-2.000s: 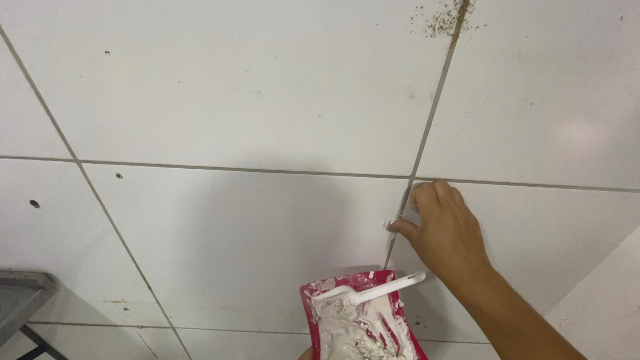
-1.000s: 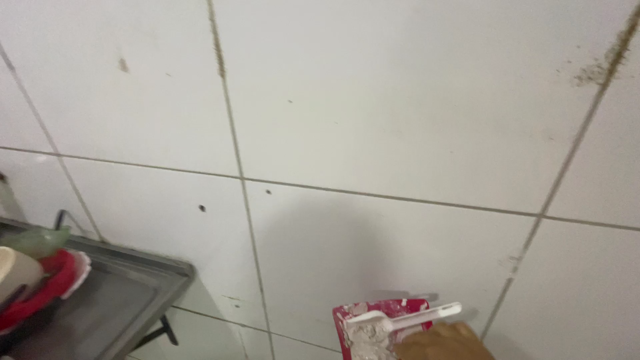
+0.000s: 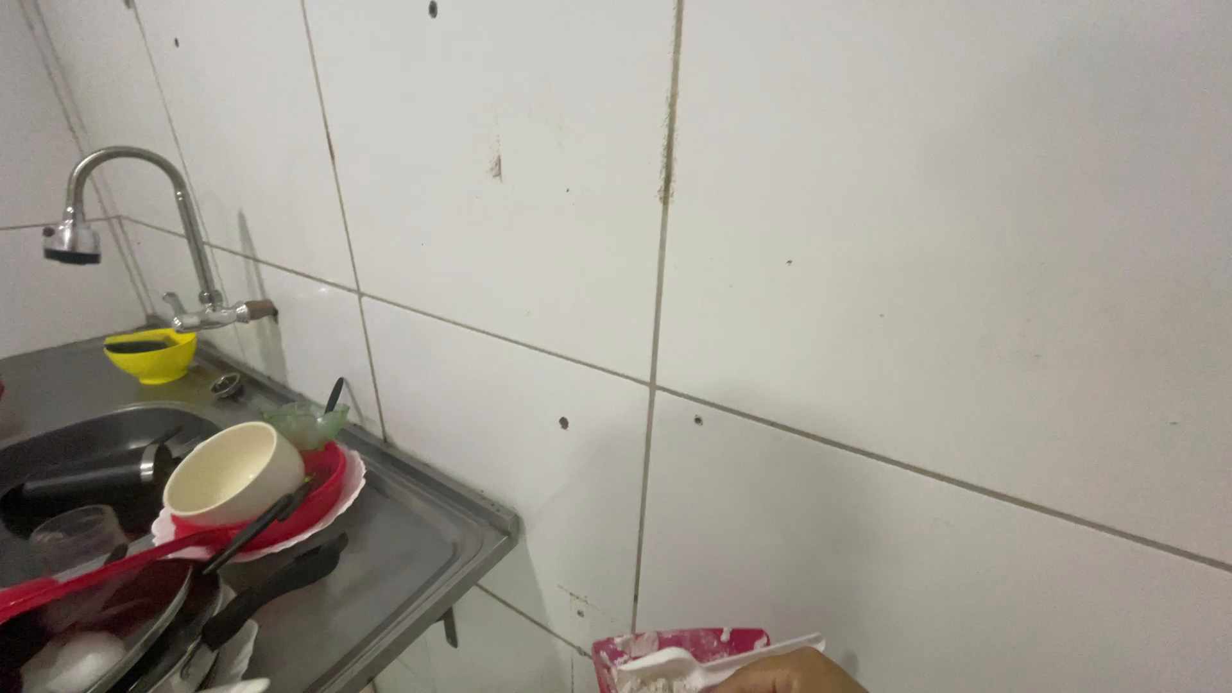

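At the bottom edge, right of centre, part of my right hand (image 3: 794, 672) shows over the handle of a white plastic spoon (image 3: 664, 664); whether its fingers grip the handle is hidden. The spoon rests on a pink-red container (image 3: 712, 640) smeared with a whitish paste (image 3: 654, 685). My left hand is out of view. Behind them rises a wall of white tiles (image 3: 866, 289) with grey-brown joints, one joint (image 3: 669, 144) stained darker near the top.
A metal sink counter (image 3: 414, 520) juts out at left. On it stand a cream bowl (image 3: 234, 474), a red bowl (image 3: 322, 491), a yellow bowl (image 3: 152, 356) and pans with black handles (image 3: 279, 582). A gooseneck faucet (image 3: 125, 154) is fixed to the wall.
The view has swung left, bringing in the sink and faucet. My right hand, at a tile joint two seconds ago, is now beside the spoon and the pink-red container.
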